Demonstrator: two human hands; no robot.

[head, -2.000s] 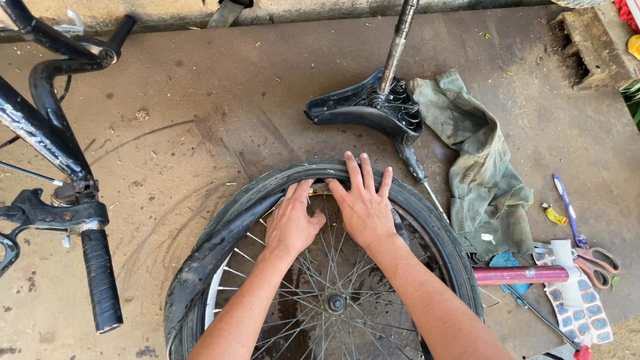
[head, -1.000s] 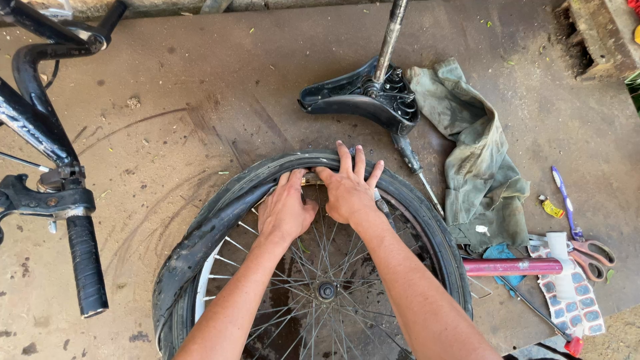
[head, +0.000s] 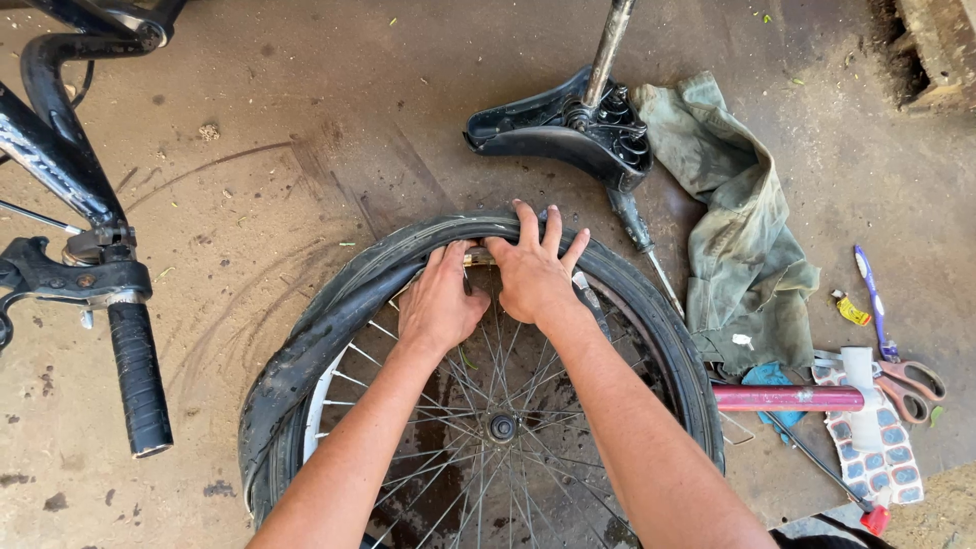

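Note:
A spoked bicycle wheel lies flat, its metal hub (head: 502, 428) low in the middle of the view. Around the rim (head: 314, 412) is a black tire (head: 671, 328). A black inner tube (head: 328, 324) hangs out over the upper left side. My left hand (head: 442, 305) grips the tube and tire edge at the top of the rim, fingertips partly hidden. Just right of it, my right hand (head: 537, 274) presses on the tire, fingers spread across it and thumb near the rim. Whether the right hand grips anything is hard to see.
Black handlebars with a grip (head: 141, 377) are at left. Beyond the wheel lie an upturned saddle (head: 560, 126), a screwdriver (head: 637, 229) and a grey-green cloth (head: 740, 229). At right are a pink tube (head: 789, 397), scissors (head: 907, 385), a toothbrush (head: 871, 293) and a patch sheet (head: 877, 450).
Both hands stay at the top of the wheel, with only small shifts of the fingers. The inner tube still hangs out at the left.

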